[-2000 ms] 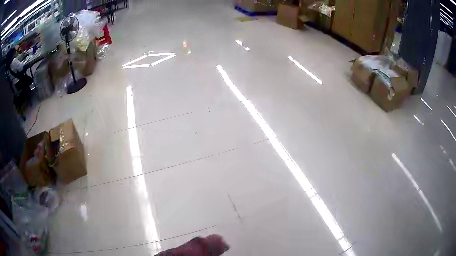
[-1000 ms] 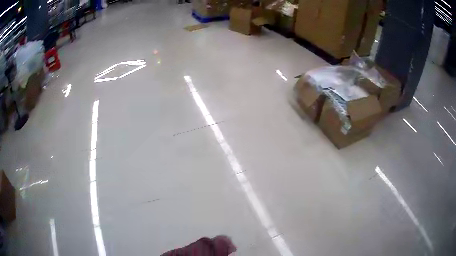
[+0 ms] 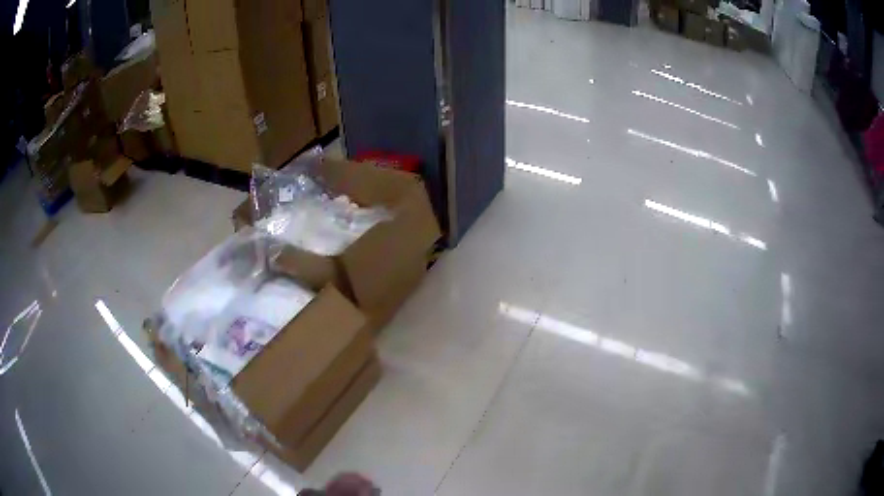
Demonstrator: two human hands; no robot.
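Note:
Two open brown cartons stand on the floor at left of centre, the nearer [image 3: 315, 383] in front of the farther [image 3: 393, 247]. Crinkled clear plastic with white contents fills both and hangs over the nearer one's side. A small reddish blurred shape, seemingly my left hand [image 3: 341, 485], is cut off by the bottom edge below the nearer carton. Its fingers cannot be made out, and no held thing shows. My right hand is out of the picture.
A dark grey pillar [image 3: 393, 92] stands behind the cartons, with a red item [image 3: 386, 161] beside it. Tall brown cartons [image 3: 218, 87] stand at the back left. A small open carton [image 3: 97, 184] is on the floor farther left. More cartons [image 3: 703, 27] are far right.
The view has swung right and come nearer to the open cartons, which now lie left of centre. The fan and left-side cartons have left view. Less of the hand shows.

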